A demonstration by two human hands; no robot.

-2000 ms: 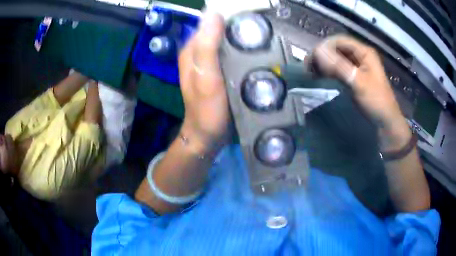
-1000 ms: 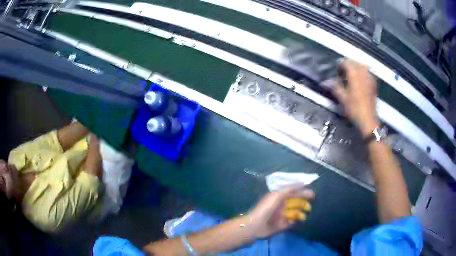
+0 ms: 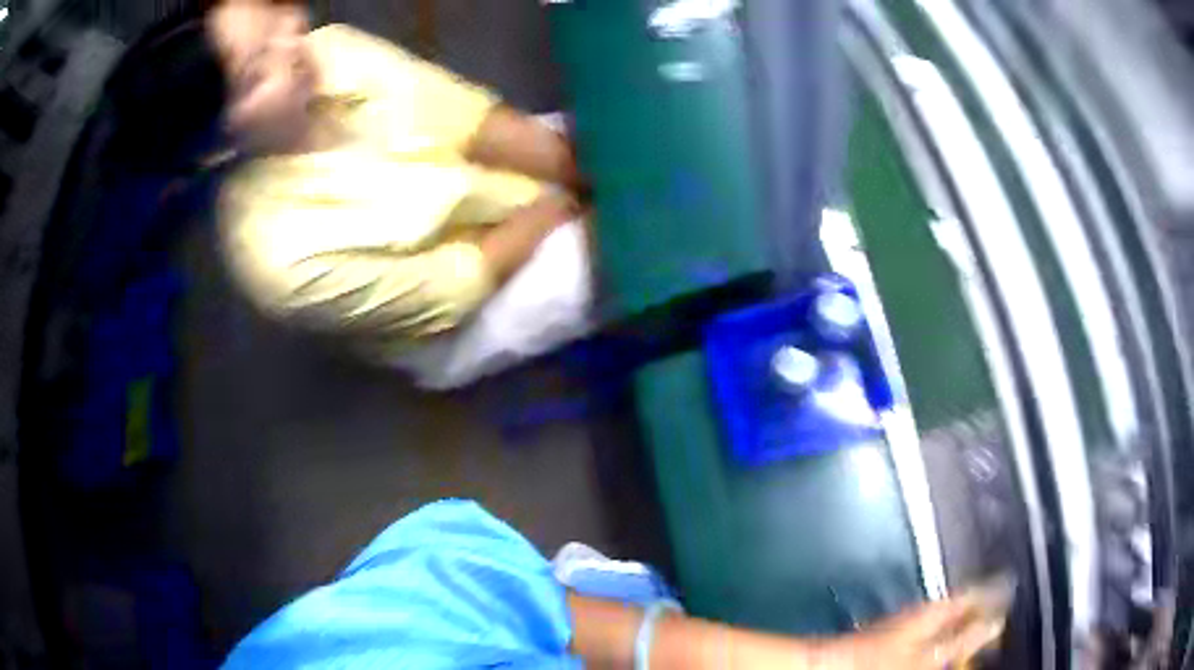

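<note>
My left hand [image 3: 932, 639] is at the bottom edge, blurred and partly cut off, with a light band on its wrist. It reaches over the bench edge toward the line plates [image 3: 976, 491]. A small yellow spot [image 3: 979, 644] shows at its fingers; whether the hand holds anything is too blurred to tell. My right hand is out of the picture. A bright blue parts bin [image 3: 759, 425] stands on the green bench [image 3: 701, 524], above and left of my left hand. Two white-capped bottles [image 3: 794, 368] stand in it. No bracket with lens units can be made out.
A person in a yellow top [image 3: 373, 242] sits at upper left, arms toward the bench. White curved conveyor rails [image 3: 1015, 223] run down the right side beside a green belt [image 3: 904, 262]. A grey bar [image 3: 792, 131] crosses above the bin. The whole view is blurred.
The view has swung left and tilted. The bin now lies right of centre and the coworker appears larger. My right hand and the dark piece near it have left the view; the white wipe is also gone from view.
</note>
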